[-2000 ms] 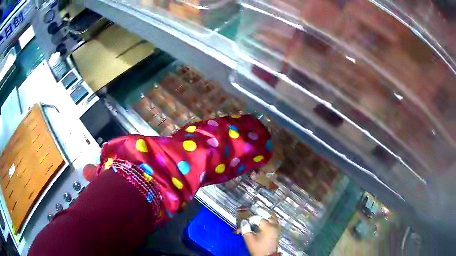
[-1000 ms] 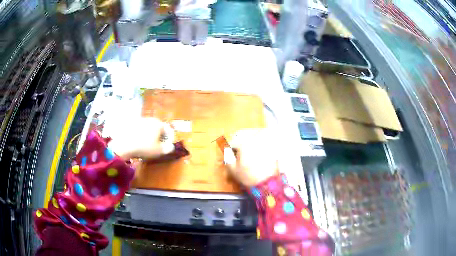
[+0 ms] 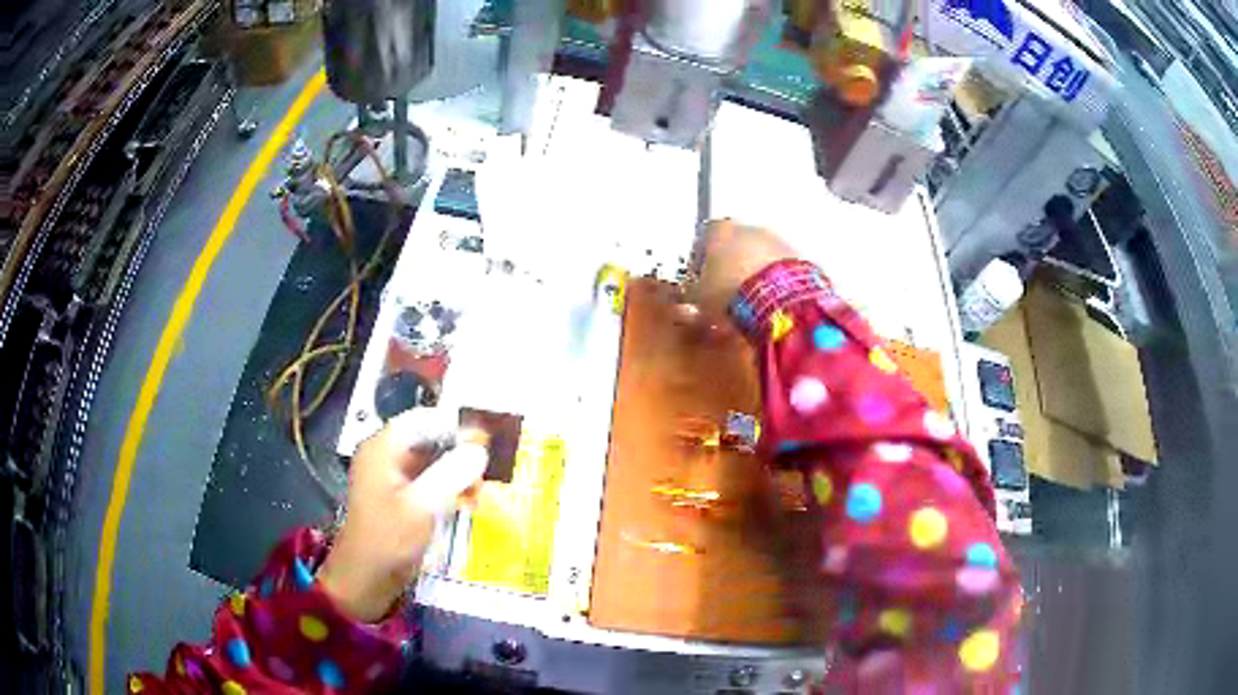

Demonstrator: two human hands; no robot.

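Observation:
My left hand (image 3: pixel 394 505), with white finger cots, grips a small dark brown flat piece (image 3: pixel 498 445) between thumb and fingers. It is over a shiny yellow panel (image 3: pixel 513 543) on the white machine bed. The orange-brown bakelite plate (image 3: pixel 659 557) lies to the right, with slots and a small pale square pad (image 3: pixel 741 429) on it. My right hand (image 3: pixel 735 261) is at the plate's far edge. Its fingertips are blurred and partly hidden, so I cannot tell what it holds. My right sleeve covers much of the plate's right side.
Machine heads (image 3: pixel 665 95) hang over the far part of the white bed. Yellowish hoses (image 3: pixel 326 340) loop at the left. A white cup (image 3: pixel 992 293) and tan cardboard (image 3: pixel 1079 380) are at the right. A yellow floor line (image 3: pixel 170 333) runs at far left.
The view has shifted from the rack of parts to the machine bed. Since one second ago, my left hand has moved left off the plate, and my right hand has moved to its far edge.

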